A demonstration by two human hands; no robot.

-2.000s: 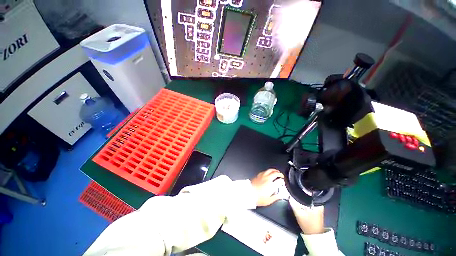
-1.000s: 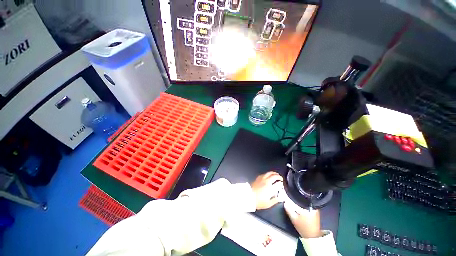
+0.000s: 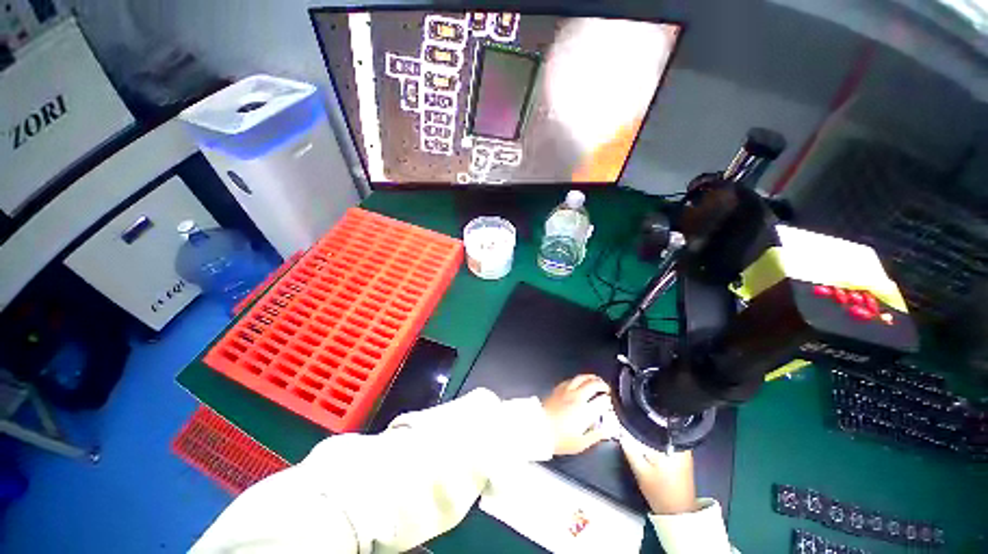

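Note:
My left hand point(image 3: 577, 414) is bent at the left edge of the ring light point(image 3: 663, 414), its fingers curled. My right hand point(image 3: 659, 473) reaches up from below, its fingertips hidden under the ring. The module between or under my fingertips is hidden by the hands and ring, so I cannot tell what each hand grips. The microscope point(image 3: 748, 363) stands over them. The monitor point(image 3: 498, 97) shows a magnified board with a dark rectangular chip, white-outlined components, a bright white blur and an orange edge at lower right.
A slotted red tray point(image 3: 336, 314) stands left, beside a smartphone point(image 3: 417, 379). A white paper point(image 3: 563, 513) with red-brown bits lies at the front. A tub of swabs point(image 3: 490, 248) and a clear bottle point(image 3: 566, 235) stand behind. Module rows point(image 3: 856, 516) lie right, denser ones behind.
On the monitor, the orange and white blur that covered the chip one second ago has moved right, and the chip shows again. My hands have barely moved.

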